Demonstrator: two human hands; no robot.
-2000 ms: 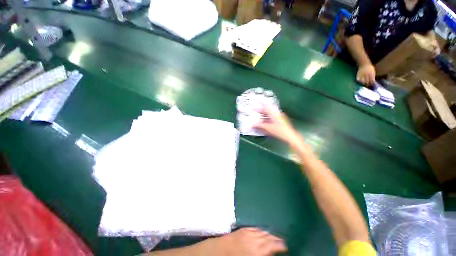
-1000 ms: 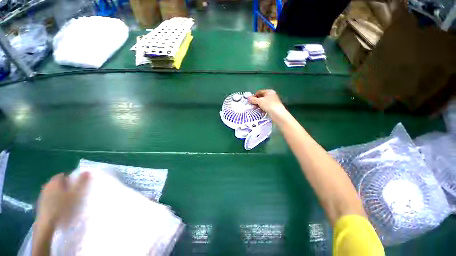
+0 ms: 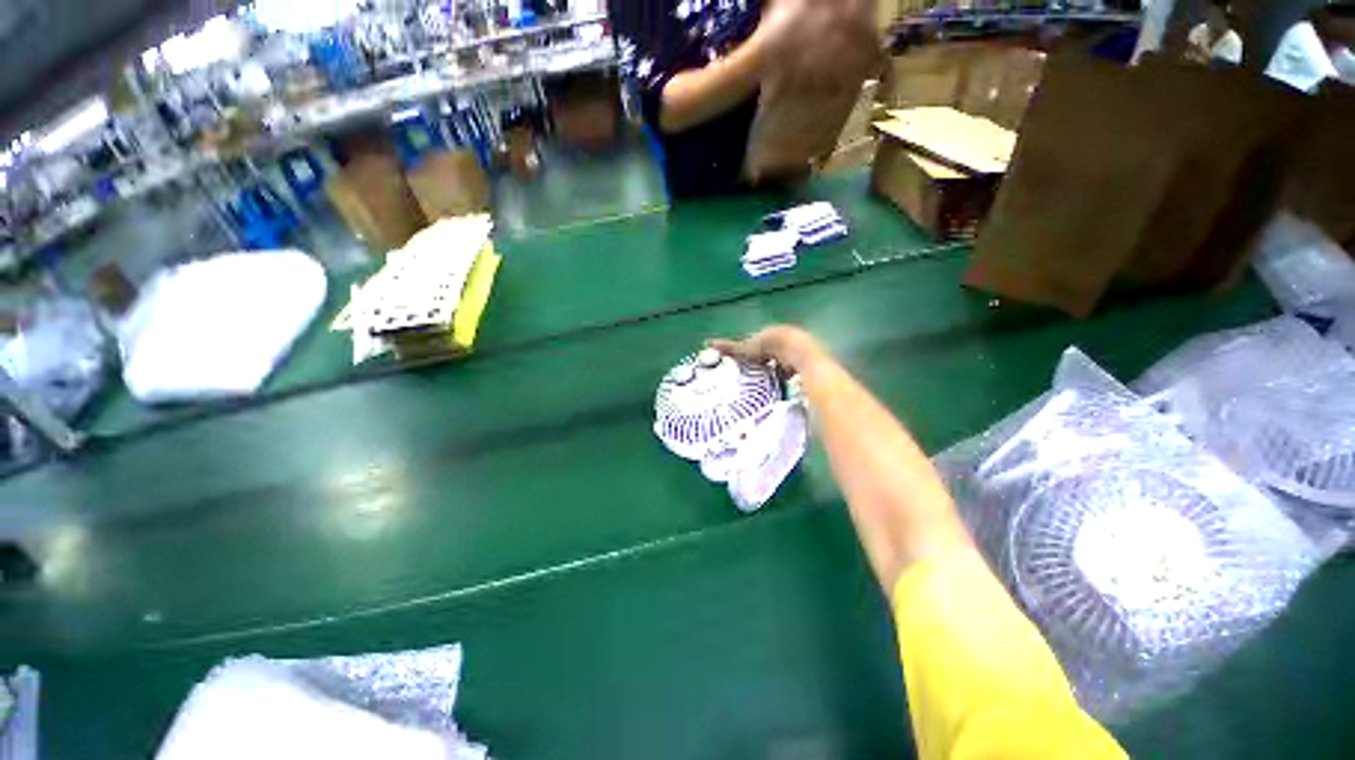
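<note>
A small white fan [image 3: 716, 408] with a round ribbed grille and an oval base is near the middle of the green belt. My right hand [image 3: 773, 356] reaches over from the right and holds the fan at the upper right of its grille. My left hand is not in view. A stack of empty bubble bags [image 3: 305, 720] is cut off by the bottom edge at the left. A bagged fan [image 3: 1137, 557] lies at the right, and another bagged fan [image 3: 1278, 408] lies behind it.
Across the belt are a perforated card stack [image 3: 431, 282], a puffy white bag [image 3: 223, 324] and small printed cards [image 3: 795, 238]. A person [image 3: 713, 89] stands beyond, holding brown cardboard. Brown cartons [image 3: 1129, 178] stand at the far right.
The view has turned upward and tilted. My left hand, earlier on the bubble bags, has left the view. My right hand stays on the fan, which now shows lower in the picture.
</note>
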